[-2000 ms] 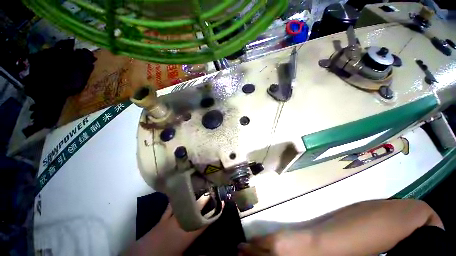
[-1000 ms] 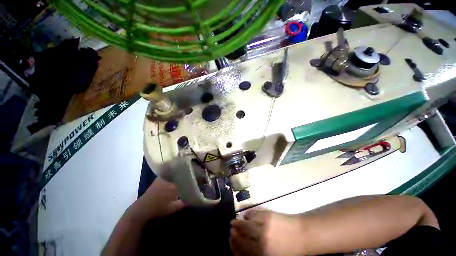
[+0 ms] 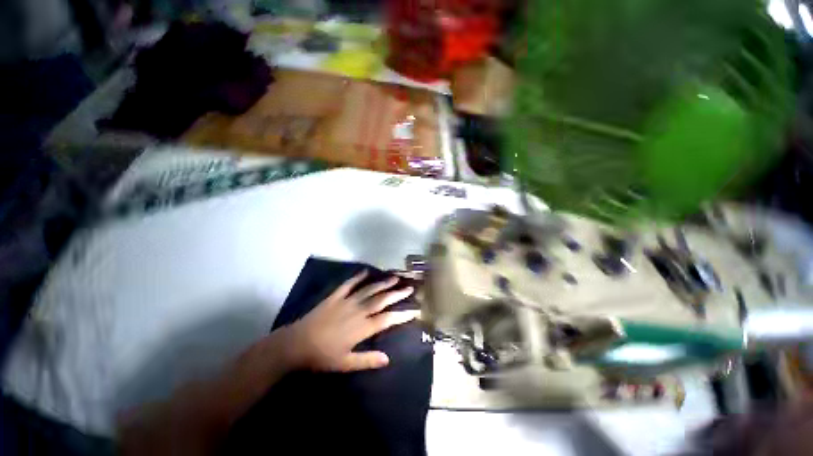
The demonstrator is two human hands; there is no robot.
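A black fabric panel (image 3: 383,401) lies on the white table, its far corner left of the machine head and its near part running off the bottom edge. My left hand (image 3: 348,328) lies flat on it, palm down with fingers spread, the fingertips close to the left end of the cream sewing machine (image 3: 570,267). The needle area is blurred. A blurred skin-toned patch shows at the bottom right edge; I cannot tell my right hand's shape there.
A green fan (image 3: 642,116) stands over the machine. Behind the white table (image 3: 205,267) lie a brown cardboard box (image 3: 312,120), a dark maroon cloth pile (image 3: 196,76) and a red bundle (image 3: 441,36). Blurred snips (image 3: 637,390) lie on the bed below the green panel.
The view has swung left, so the machine and fan appear further right. My left hand now lies spread on the fabric. My right hand has left the fabric beside the needle area.
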